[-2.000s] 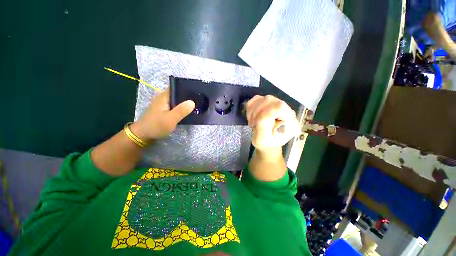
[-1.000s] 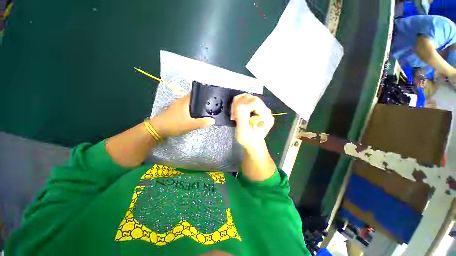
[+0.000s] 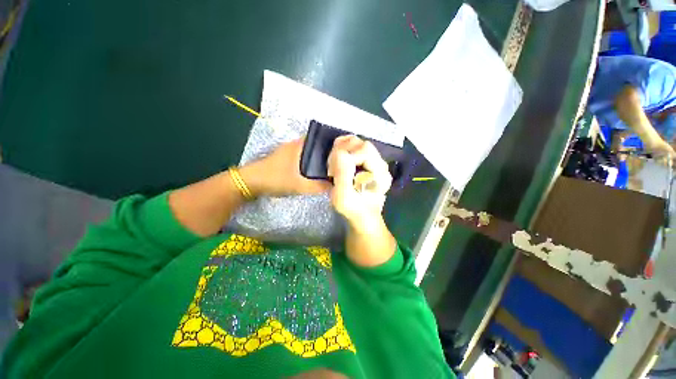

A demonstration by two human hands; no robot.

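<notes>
A black socket panel lies over the textured white-silver mat. My left hand holds its left end, with the thumb along the near edge. My right hand is closed in a fist on top of the panel, left of its right end, and covers its middle. Whether a piece is inside the fist cannot be seen. A yellow wire sticks out beyond the mat's upper left, and another yellow end shows right of the panel.
A loose white sheet lies right of the mat on the dark green table. A chipped cream metal frame runs along the right. A person in a blue shirt is at the upper right, near black parts.
My right hand has moved left along the panel from its right end and now covers the socket face seen before. The panel, mat and sheet appear shifted right in view.
</notes>
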